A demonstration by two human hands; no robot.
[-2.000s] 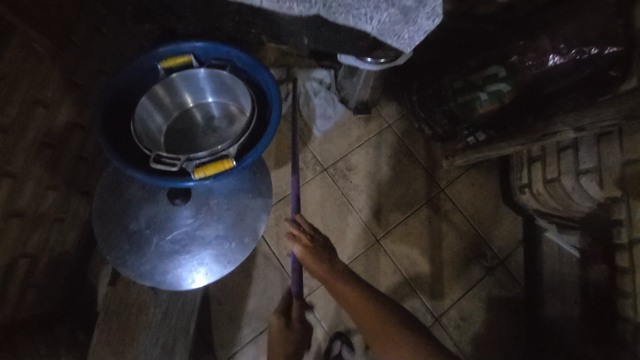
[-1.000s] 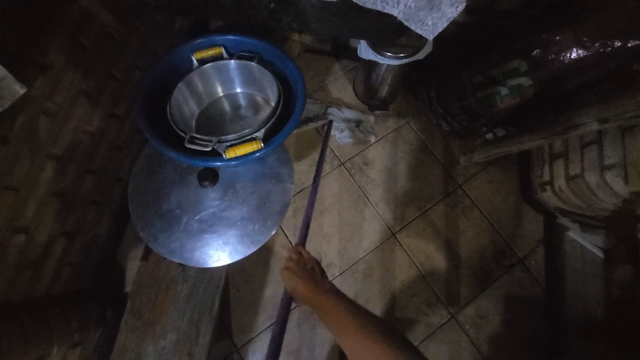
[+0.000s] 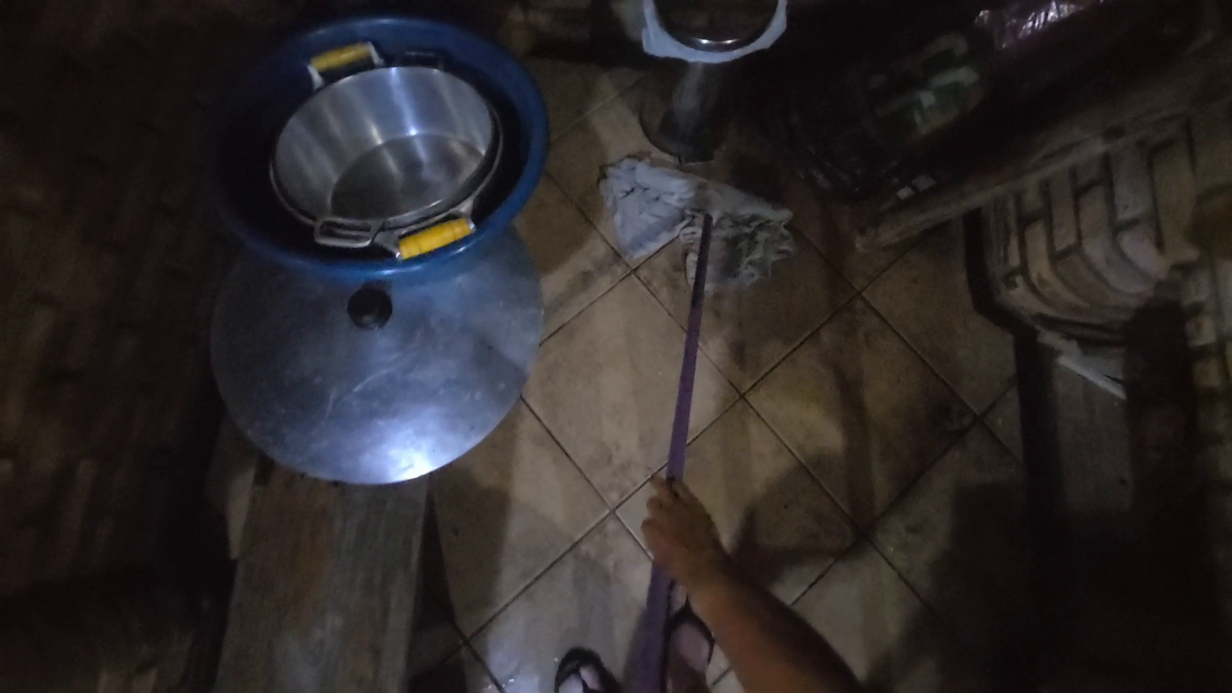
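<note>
My right hand (image 3: pixel 681 531), coming from the lower right, is closed around a long purple pole (image 3: pixel 686 385). The pole runs from the bottom edge up to a wet-looking, greyish-white cloth (image 3: pixel 654 197) bunched on the tiled floor (image 3: pixel 616 375), with its tip on the cloth. The cloth lies just below the foot of a metal cylinder-like stand (image 3: pixel 688 106). My left hand is outside the view; the pole's lower end is cut off by the frame.
At left, a blue plastic basin (image 3: pixel 534 125) holds metal pots with yellow handles (image 3: pixel 433 237), beside a large round metal lid (image 3: pixel 385 385) on a wooden bench (image 3: pixel 322 577). A wooden chair-like frame (image 3: pixel 1068 241) stands right. Sandaled feet (image 3: pixel 582 671) are at the bottom.
My left hand, seen on the pole two seconds ago, has left the view. The cloth at the pole's tip is now spread wider and shows more fully. The view has shifted.
</note>
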